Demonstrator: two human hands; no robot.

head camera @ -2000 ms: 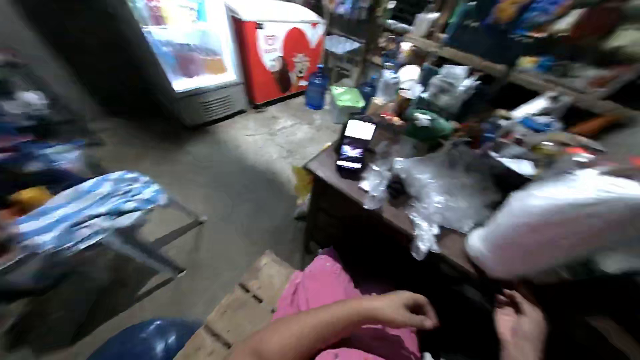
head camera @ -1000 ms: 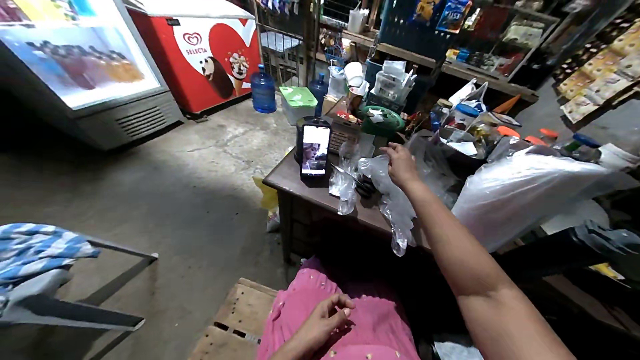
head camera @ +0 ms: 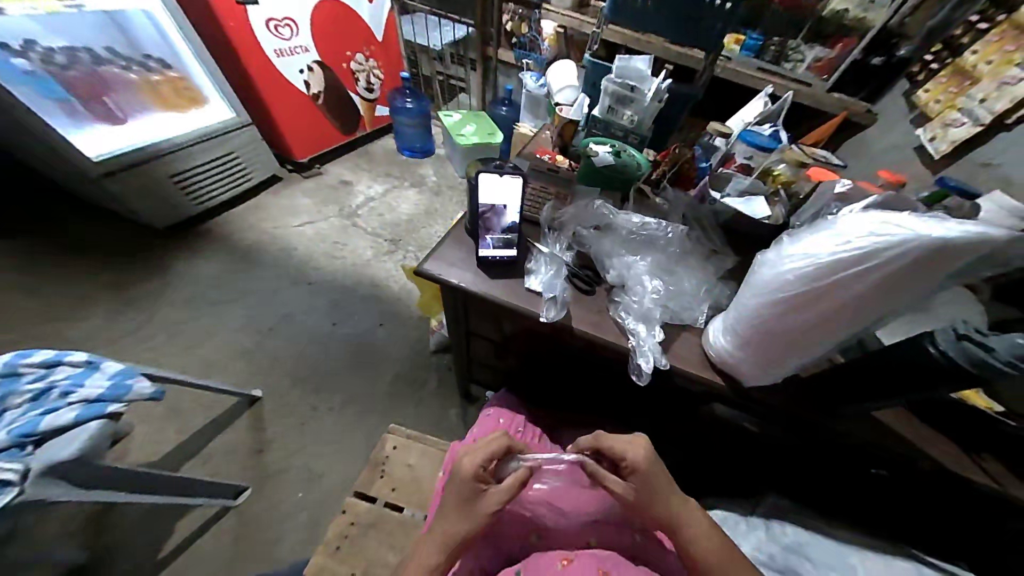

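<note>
A small clear plastic bag [head camera: 552, 472] is stretched between my two hands above a lap in pink cloth. My left hand [head camera: 484, 484] pinches one side of its top edge, and my right hand [head camera: 628, 472] pinches the other. In front of them, on the dark table [head camera: 480, 282], lies a crumpled heap of clear plastic bags [head camera: 648, 256]. Black-handled scissors [head camera: 582, 278] lie partly under plastic, right of an upright smartphone [head camera: 500, 214] with a lit screen. A large bundle of white plastic [head camera: 832, 280] rests at the table's right end.
A calculator [head camera: 546, 196], a green container [head camera: 612, 164] and jars crowd the table's back. Beyond its left end stand a blue water jug [head camera: 412, 118], a lidded plastic box [head camera: 470, 140], a red freezer [head camera: 320, 76] and a drinks cooler [head camera: 200, 160]. A chair [head camera: 160, 484] stands left, a wooden bench [head camera: 384, 496] below.
My right hand has come back from the plastic bags on the table to my lap. Both hands now hold a small clear bag between them. The view has shifted.
</note>
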